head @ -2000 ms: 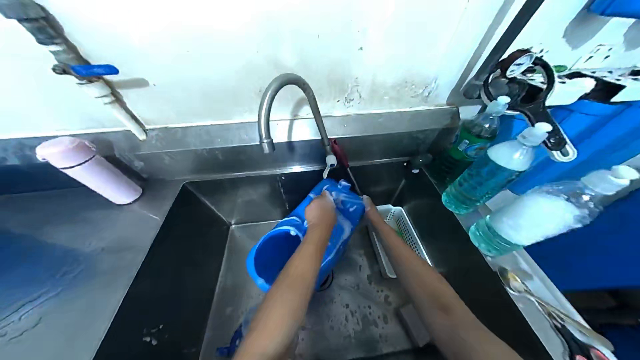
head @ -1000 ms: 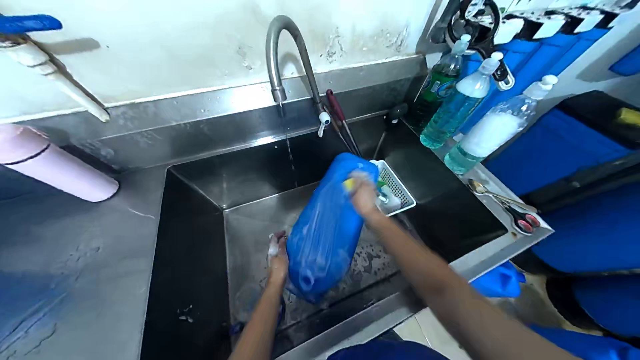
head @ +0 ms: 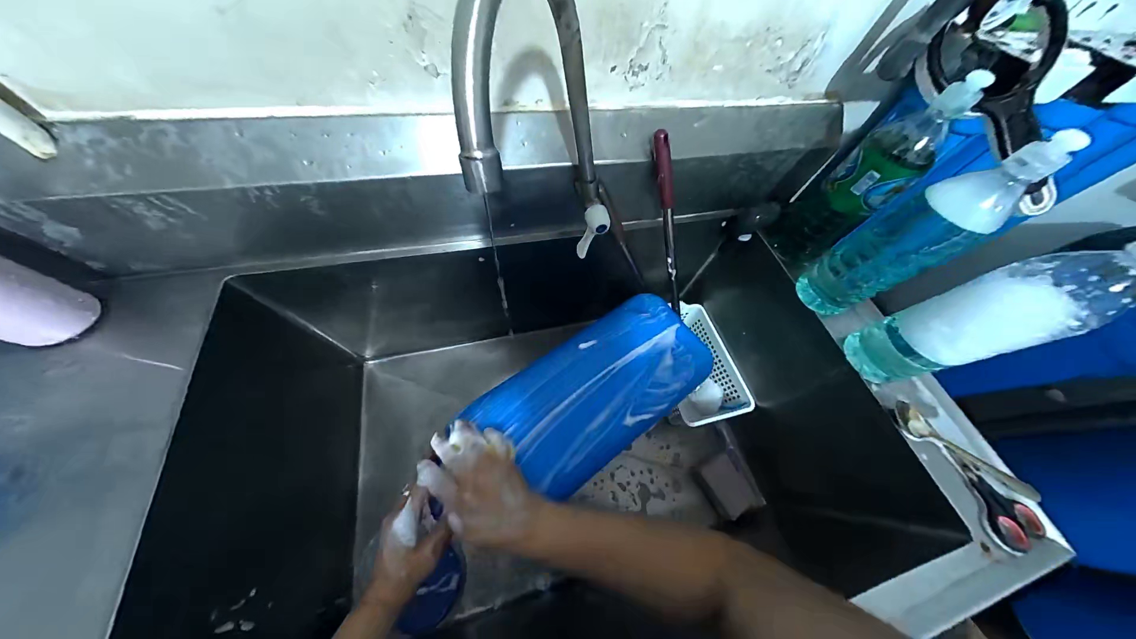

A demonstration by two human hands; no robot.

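Note:
A blue plastic container, streaked with suds, lies tilted in the steel sink, its base toward the back right. Foam covers my right hand, which is at the container's near-left end; a bit of something yellowish shows under its fingers. My left hand, also soapy, grips the same end from the left, though its fingers are partly hidden. Below that end, a dark blue round thing shows beside my left hand. Water runs thinly from the curved steel faucet behind the container.
A white perforated basket and a brownish block are in the sink's right part. Bottles, one a teal-based bottle, line the right ledge, with spoons and scissors nearer. A pink tumbler lies at left.
My right hand has moved from the container's upper right side down to its near-left end, beside my left hand. The view has moved closer to the sink.

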